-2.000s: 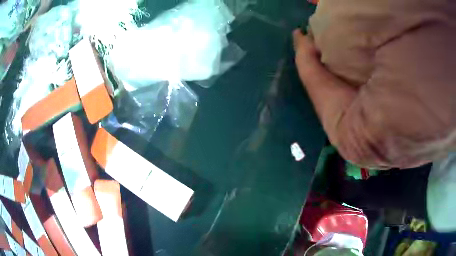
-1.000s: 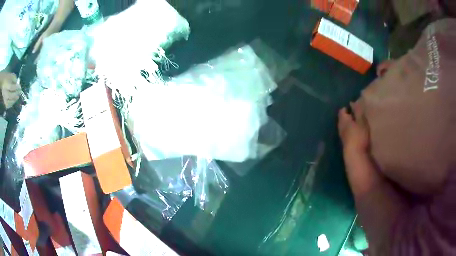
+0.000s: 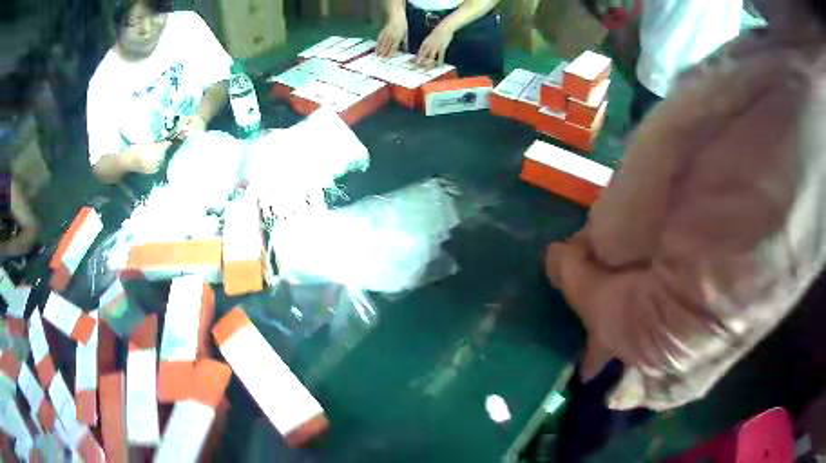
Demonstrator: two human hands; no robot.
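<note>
Neither of my hands is in the picture. Nearest in front of me, a closed orange and white carton [image 3: 273, 376] lies slantwise on the dark green table [image 3: 408, 420]. To its left are several more cartons [image 3: 186, 312], some overlapping, and a dense group of smaller-looking ones runs to the lower left edge. Behind them, one carton [image 3: 243, 246] touches the end of an orange-sided carton [image 3: 174, 257] lying crosswise. Shiny clear plastic bags [image 3: 385, 237] lie mid-table. A small white paper scrap [image 3: 497, 408] lies near the table's edge.
A person in a brownish top [image 3: 706, 217] leans at the right edge. A person in white [image 3: 154, 81] works at the far left by a bottle [image 3: 244, 101]. Another's hands touch far carton rows [image 3: 398, 70]. Stacked cartons [image 3: 580, 99] stand far right. A red stool [image 3: 765, 439] is lower right.
The view has tilted up and widened, so the far side, its workers and carton stacks now show. The near slanting carton is again in full view. No hand of mine appears in any frame.
</note>
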